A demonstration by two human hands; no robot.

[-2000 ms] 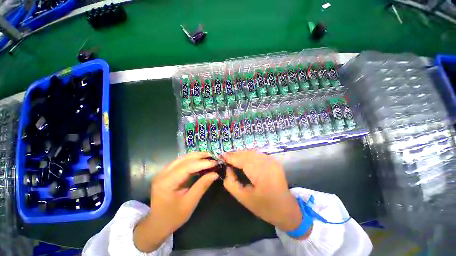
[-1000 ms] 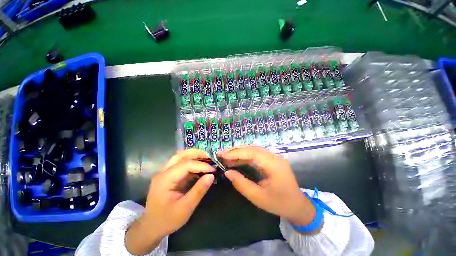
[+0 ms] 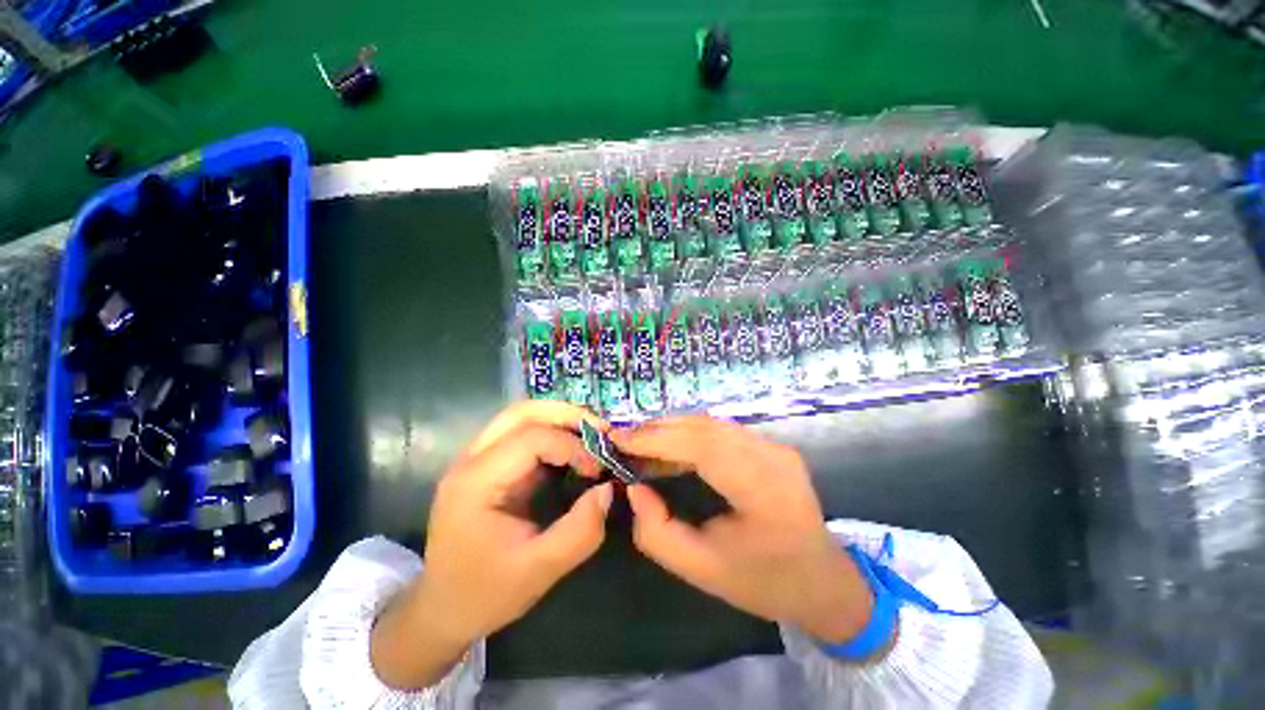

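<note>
My left hand (image 3: 520,506) and my right hand (image 3: 735,520) meet at the bottom centre over the dark bench. Their fingertips hold a small circuit board (image 3: 606,449) between them, tilted, with green and a pale edge showing. A dark bit shows by the fingertips; whether it is a housing I cannot tell. Just beyond my hands is a clear blister tray (image 3: 777,402) with two rows of upright green boards (image 3: 608,354) with red wires.
A blue bin (image 3: 301,416) of loose black housings (image 3: 222,506) stands at left. Clear stacked trays (image 3: 1158,333) are at right. Beyond the bench runs a green belt (image 3: 555,83) carrying small black units (image 3: 357,79). A blue strap (image 3: 877,610) is on my right wrist.
The belt units have moved left. The board between my fingertips is tilted and shows more of its green face than two seconds ago. My hands stay together in nearly the same place.
</note>
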